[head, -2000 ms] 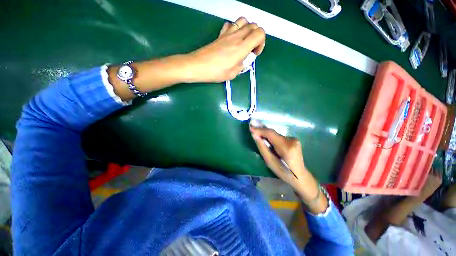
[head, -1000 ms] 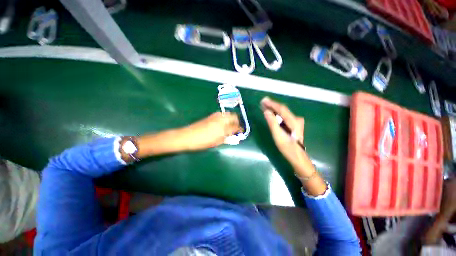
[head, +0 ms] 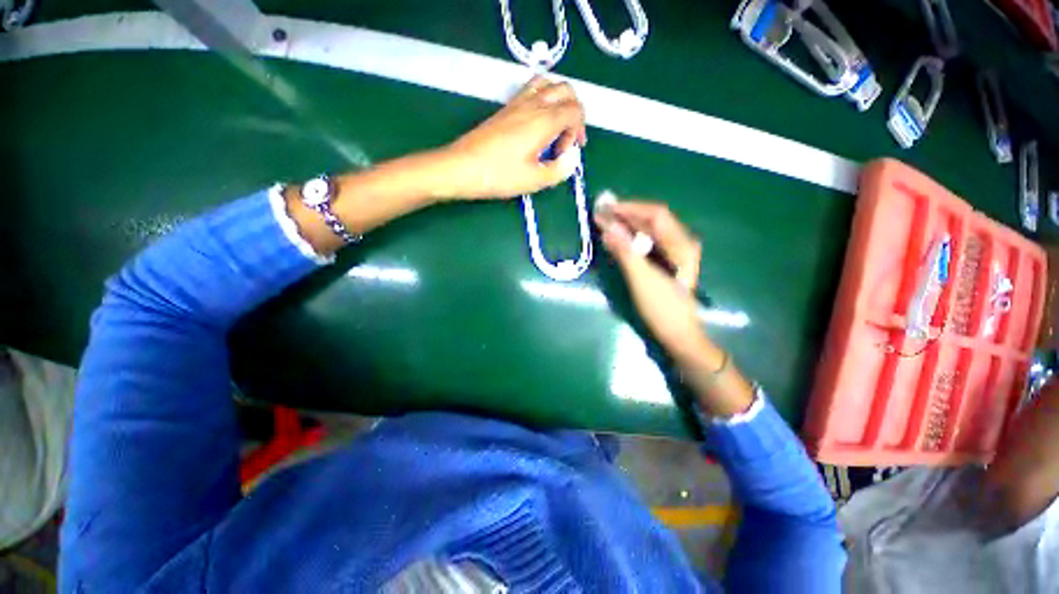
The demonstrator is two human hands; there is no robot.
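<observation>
A white oval housing frame [head: 564,269] lies on the green work surface in front of me, its rounded open end toward me. My left hand [head: 528,137] grips its far end, covering most of it; a bit of blue shows under the fingers. My right hand [head: 650,246] is raised just right of the frame, not touching it. Its fingers are curled around a thin dark pen-like tool, seen only partly. White caps show on its fingertips.
A salmon-red tray [head: 845,348] with divided slots stands at the right, holding small parts and a pale piece with blue. A white rail [head: 685,120] crosses beyond. More frames [head: 914,102] lie past it. Another person's arm [head: 1028,464] is at lower right.
Since one second ago, my left hand has moved from the frame's near end to its far end. The view has shifted, and my right hand stays beside the frame with the tool.
</observation>
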